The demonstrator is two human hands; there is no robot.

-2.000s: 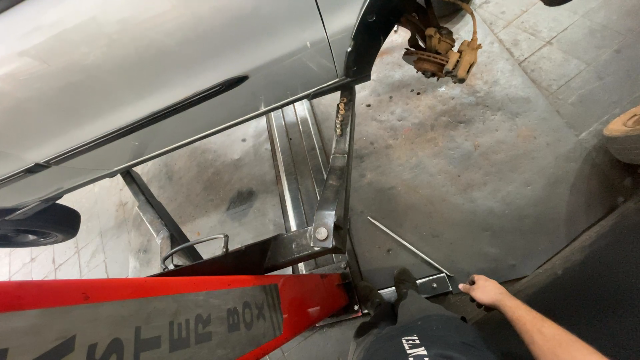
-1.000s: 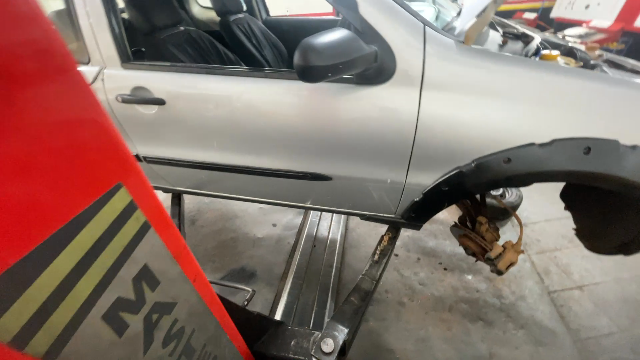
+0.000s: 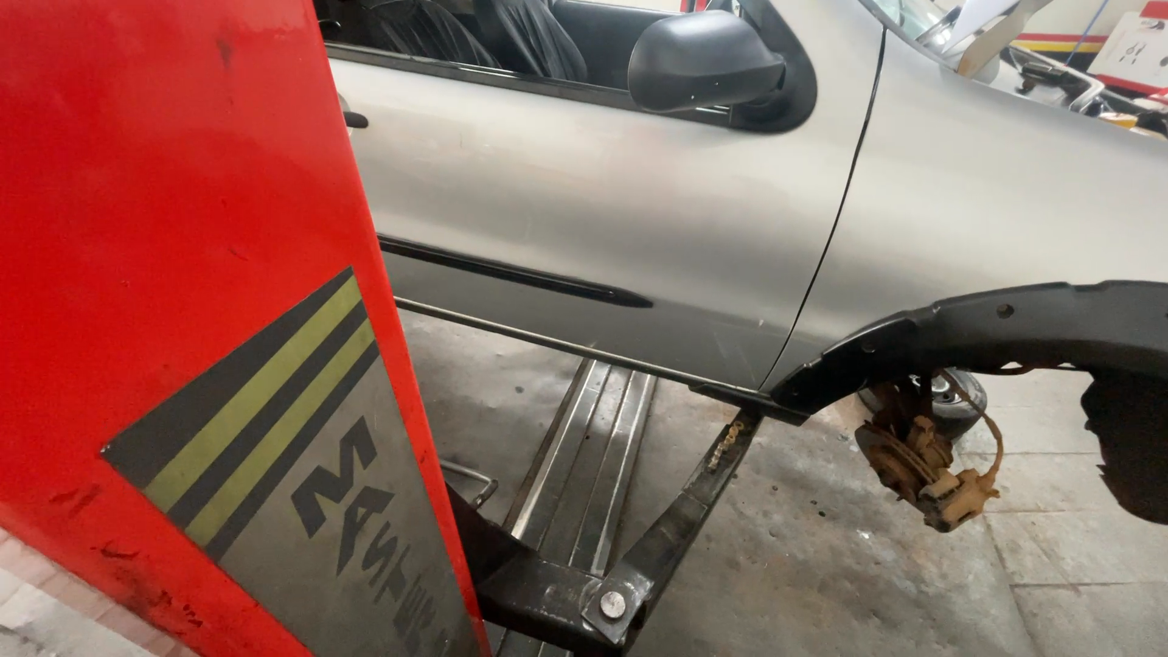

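Neither of my hands shows in the head view now. A silver car (image 3: 593, 192) stands raised, its front wheel off. Under its sill reaches a black steel lift arm (image 3: 680, 525), joined by a round pivot pin (image 3: 612, 604) to a thicker arm section (image 3: 538, 584). The red lift column (image 3: 182, 164) fills the left side and bears a striped decal (image 3: 265, 411). Inside the black wheel arch trim (image 3: 1004, 315) hangs a rusty brake disc and caliper (image 3: 931, 474).
A ribbed metal floor plate (image 3: 584, 456) runs under the car between the lift arm and column. Behind the brake lies a wheel (image 3: 967, 401). The black door mirror (image 3: 703, 64) juts out at the top. Engine parts (image 3: 1068, 82) show at the upper right.
The view has swung up from the floor to the car's side. Two seconds ago a hand held the end of a metal bar near the floor; hand and bar are now out of view.
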